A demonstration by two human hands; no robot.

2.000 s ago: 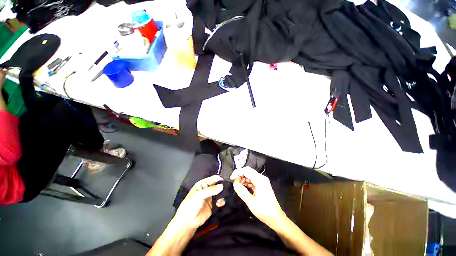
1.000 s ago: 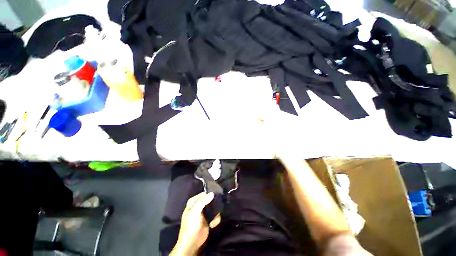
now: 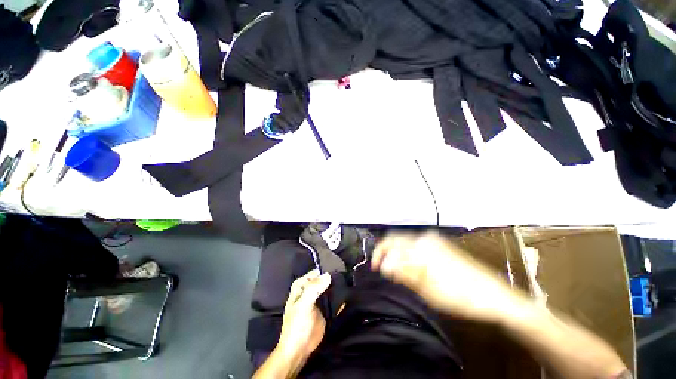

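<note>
A black cloth piece (image 3: 337, 259) with thin pale edge trim lies on my lap below the table edge. My left hand (image 3: 304, 311) pinches its near edge between thumb and fingers. My right hand (image 3: 408, 263) is blurred by motion, just to the right of the cloth. Whether it holds anything cannot be told. A white patch shows on the cloth's far part.
The white table (image 3: 356, 192) holds a large heap of black bag pieces (image 3: 415, 44), crossing black straps (image 3: 230, 159), a blue tray (image 3: 141, 118), a blue cup (image 3: 93, 157) and an orange-yellow bottle (image 3: 178, 81). A cardboard box (image 3: 578, 296) stands at the right under the table edge.
My right hand reached to the table edge and has come back beside the cloth. The red-handled snips seen earlier on the table no longer show there. My left hand still holds the cloth.
</note>
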